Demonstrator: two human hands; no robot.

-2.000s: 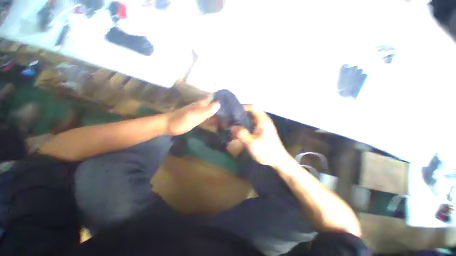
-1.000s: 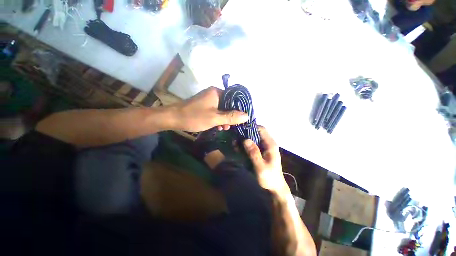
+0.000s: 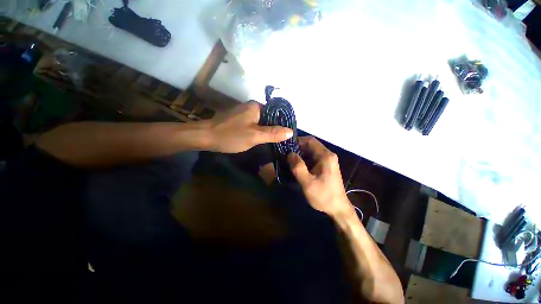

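Note:
A coiled black cable bundle (image 3: 281, 114) with glossy parallel loops is held upright over the table's front edge. A small angled black plug (image 3: 270, 91) sticks out of its top. My left hand (image 3: 243, 129) grips the upper part from the left, with the thumb across the loops. My right hand (image 3: 317, 170) holds the lower part with thumb and fingers. The bundle's lower end is dark and partly hidden by my right fingers.
The white table (image 3: 356, 77) bears another black cable bundle (image 3: 140, 27), several black rods (image 3: 425, 104), a small wire bundle (image 3: 470, 74) and clear plastic bags (image 3: 261, 24). A partitioned box (image 3: 127, 83) is under the left edge. A white cable with an adapter (image 3: 377, 229) hangs below the right edge.
Since the first frame the blurred bundle has come into clear view with its plug upward. Over the last second my right fingers have shifted slightly at its lower part. The camera view has moved.

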